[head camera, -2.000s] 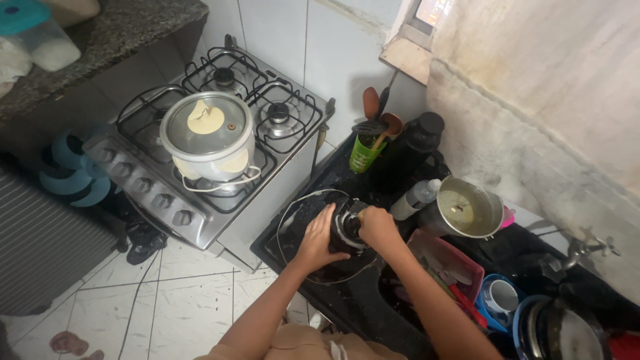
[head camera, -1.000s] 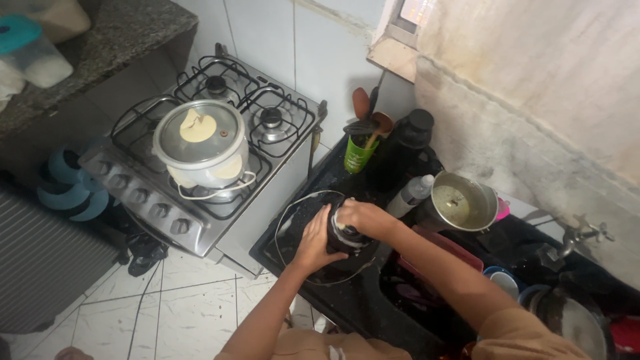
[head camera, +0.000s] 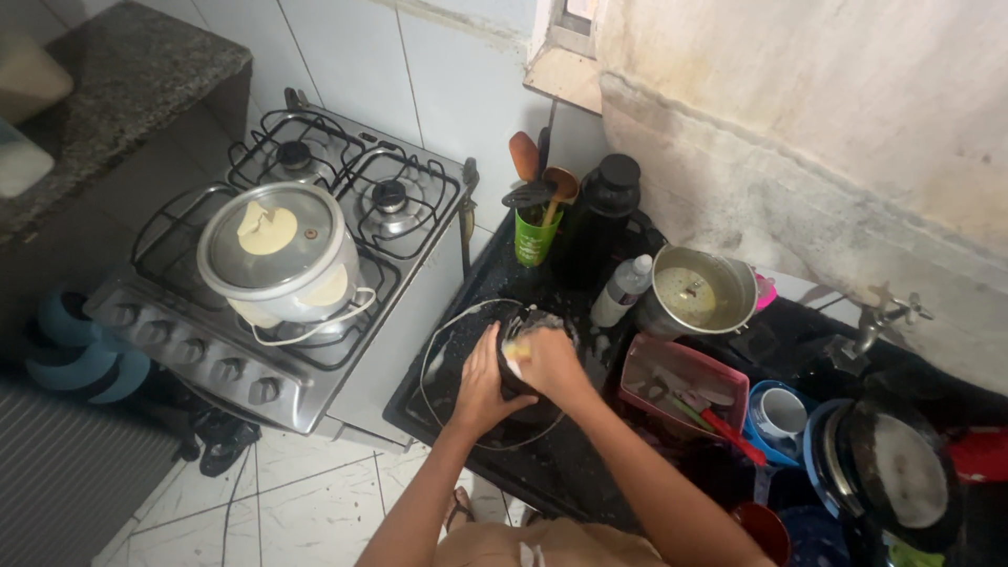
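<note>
On the black countertop (head camera: 551, 480) stands a dark round appliance body (head camera: 512, 376), with a pale cord (head camera: 426, 370) looped around it. My left hand (head camera: 482, 386) steadies its left side, palm against it and fingers spread along it. Gripped in my right hand (head camera: 549, 364) is a sponge (head camera: 517, 350), yellowish and soapy, pressed on the upper part of the dark body. White suds show there and on the counter. My fingers hide much of the sponge and of the body.
A stove (head camera: 303, 378) with a lidded white pot (head camera: 276, 260) is at left. Behind my hands are a green utensil cup (head camera: 535, 240), a black thermos (head camera: 602, 213), a plastic bottle (head camera: 622, 291) and a metal pot (head camera: 701, 291). A pink bin (head camera: 685, 378), a mug (head camera: 782, 413), pans (head camera: 906, 465) and a faucet (head camera: 886, 319) are at right.
My right hand has shifted slightly over the top of the dark body, and the sponge now shows under its fingers. My left hand has stayed at the body's left side.
</note>
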